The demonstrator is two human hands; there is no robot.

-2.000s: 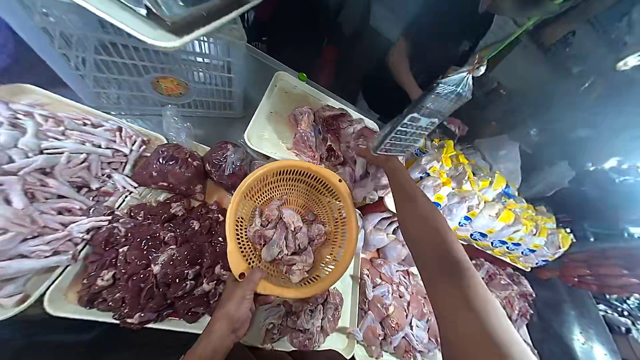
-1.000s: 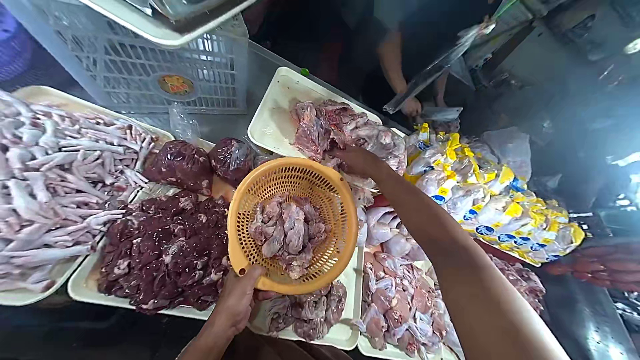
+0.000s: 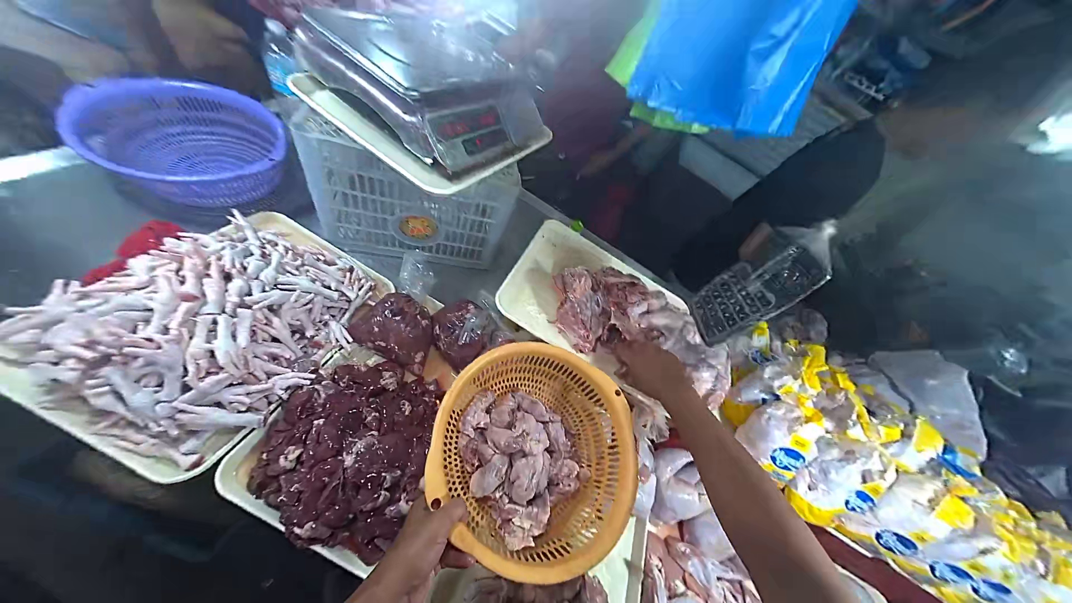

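An orange plastic colander [image 3: 615, 469] with raw meat pieces [image 3: 519, 456] in it is held at its lower left rim by my left hand [image 3: 423, 536]. My right hand [image 3: 649, 364] reaches onto the dark raw meat cuts [image 3: 620, 306] on a white tray [image 3: 528, 289] behind the colander. Its fingertips are hidden against the meat, so a grip cannot be told. Left of the colander lie dark red livers [image 3: 352, 452] on another tray, with two plastic bags of dark meat [image 3: 394, 331] behind them.
Chicken feet [image 3: 201, 327] fill a tray at left. A digital scale [image 3: 469, 126] stands on a white plastic crate [image 3: 377, 201], near a purple basket [image 3: 176, 167]. Packaged chickens [image 3: 871, 469] lie at right. A person's hand is near a clear plastic bag [image 3: 762, 285] across the counter.
The view has tilted up, bringing in the scale and purple basket. My right hand has stayed around the tray of dark cuts. My left hand still holds the colander.
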